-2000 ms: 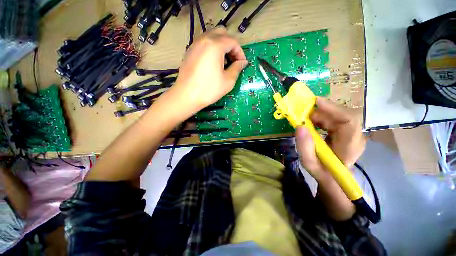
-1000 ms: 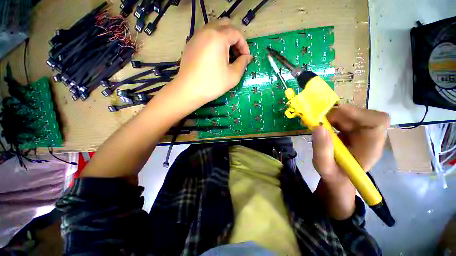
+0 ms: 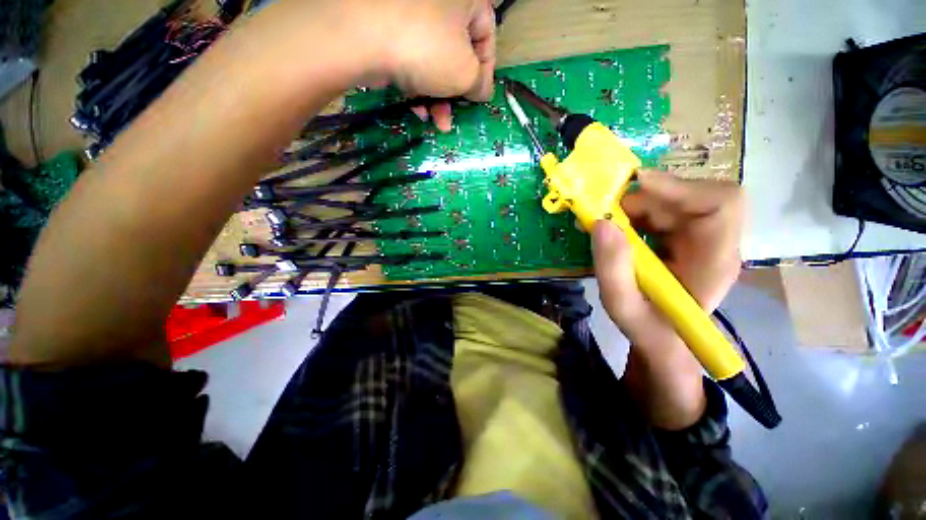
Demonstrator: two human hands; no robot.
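Observation:
The green PCB panel [image 3: 548, 223] lies in front of me. My right hand [image 3: 675, 254] is closed around the yellow soldering gun [image 3: 665, 295]. Its dark tip and pale feed tube point up-left, the ends over the panel's upper part, close beside my left fingertips. My left hand [image 3: 442, 61] is at the panel's upper edge, its fingers pinched on a dark cable lead [image 3: 416, 103] that my hand and arm largely hide. Several black cable leads [image 3: 330, 211] lie with their inner ends on the panel's left part and connectors outward. Contact at the tip is too small to tell.
Brown cardboard [image 3: 711, 112] lies under the panel. A pile of loose cables [image 3: 142, 56] is at upper left, partly behind my left forearm. A black fan [image 3: 885, 132] stands on the white surface at right. Part of another green panel [image 3: 61, 188] shows at far left. A red object [image 3: 223, 327] is below the bench edge.
My left hand has moved up, its forearm now covering much of the left side and its fingers turned. The soldering gun shifted right, then back left and slightly up. More cable leads on the panel are uncovered.

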